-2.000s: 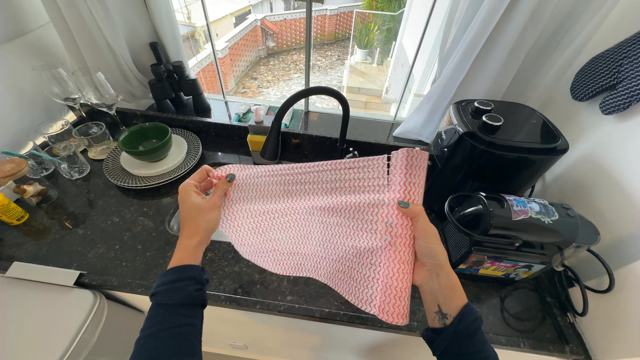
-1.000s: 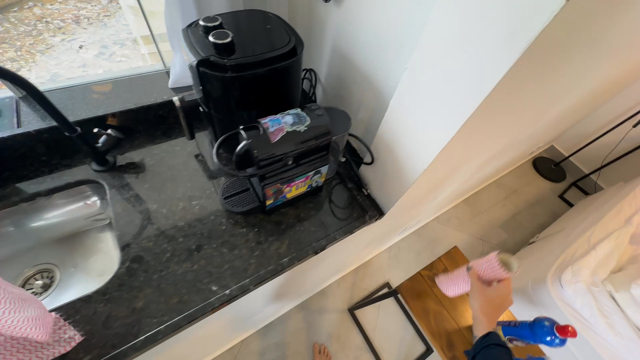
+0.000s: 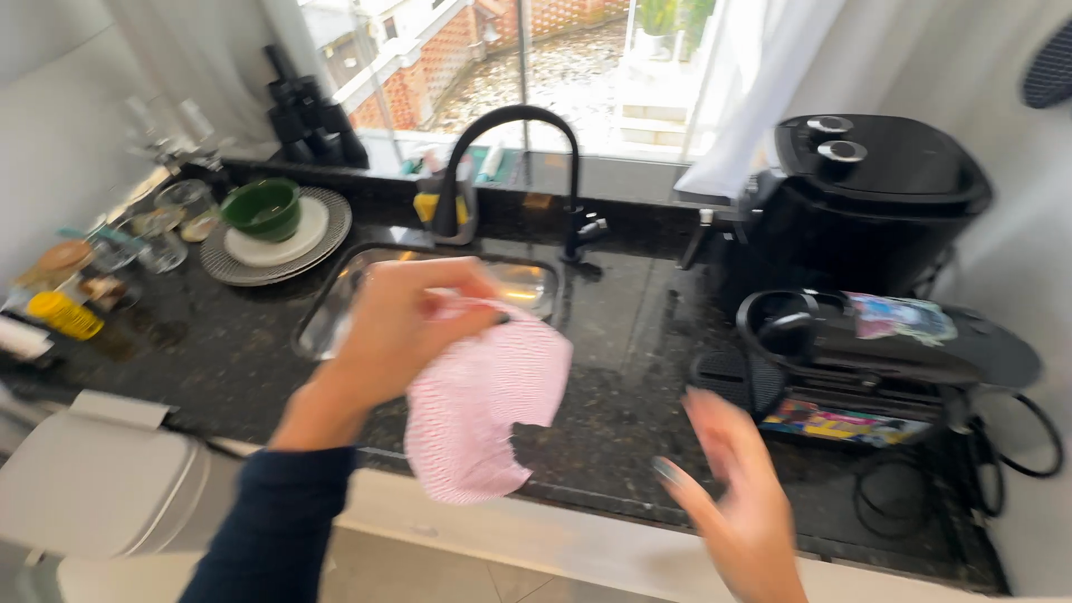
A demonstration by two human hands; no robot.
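Pinched between the thumb and fingers of my left hand (image 3: 402,335) hangs a pink-and-white patterned cleaning cloth (image 3: 477,402), in front of the sink and the counter edge. My right hand (image 3: 741,502) is apart from the cloth, to its right, with thumb and fingers spread and nothing between them; it is blurred. Behind the cloth lie the stainless steel sink (image 3: 335,293) and a black gooseneck faucet (image 3: 512,113).
Left on the dark granite counter (image 3: 636,419) are stacked plates (image 3: 219,260) with a green bowl (image 3: 261,209), glasses (image 3: 161,251) and a yellow-capped container (image 3: 65,315). Right stand a black air fryer (image 3: 871,201) and a coffee machine (image 3: 888,352). A lidded bin (image 3: 92,477) is lower left.
Two seconds ago both hands held the cloth stretched out from its roll. One second ago my right hand held the roll, over to the right; now that hand holds nothing. The view has swung right and back.
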